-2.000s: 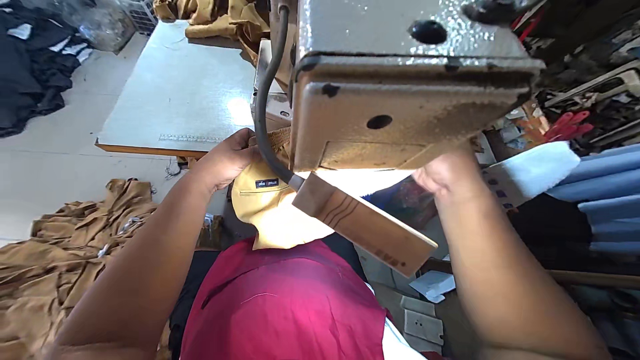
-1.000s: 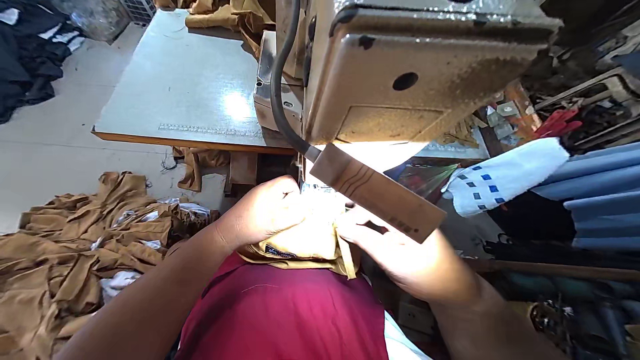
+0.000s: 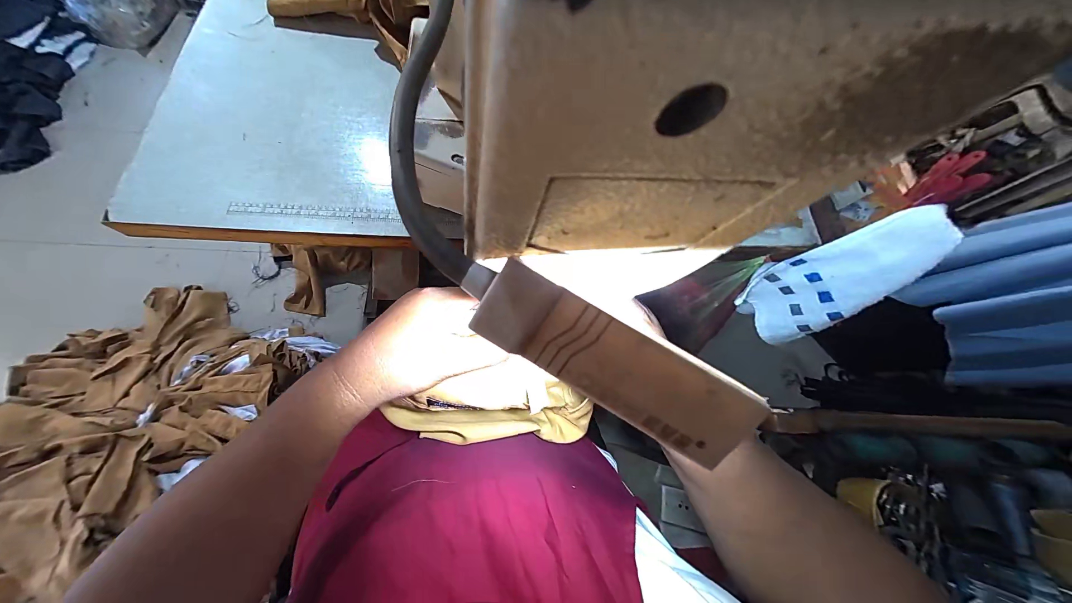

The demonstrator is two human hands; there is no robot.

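Note:
Bunched tan fabric (image 3: 494,410) with a small dark label lies against the magenta garment over my lap. My left hand (image 3: 435,339) rests on its upper left part, below the sewing machine's head (image 3: 670,167); strong light washes out the fingers. Most of my right hand (image 3: 641,318) is hidden behind the lamp housing (image 3: 620,360), so its grip does not show. A thick grey flexible neck (image 3: 406,142) carries that lamp. Needle and presser foot are out of sight under the machine.
A pale worktable (image 3: 276,126) with a printed ruler stands at the left. Brown garments (image 3: 151,402) are heaped on the floor. At the right hang a white cloth with blue squares (image 3: 854,268) and blue fabric (image 3: 1013,293). The lamp and machine head overhang my hands.
Two seconds ago my hands were farther apart, with the tan fabric spread between them; now they are close together and the fabric is bunched. The view has moved nearer the machine.

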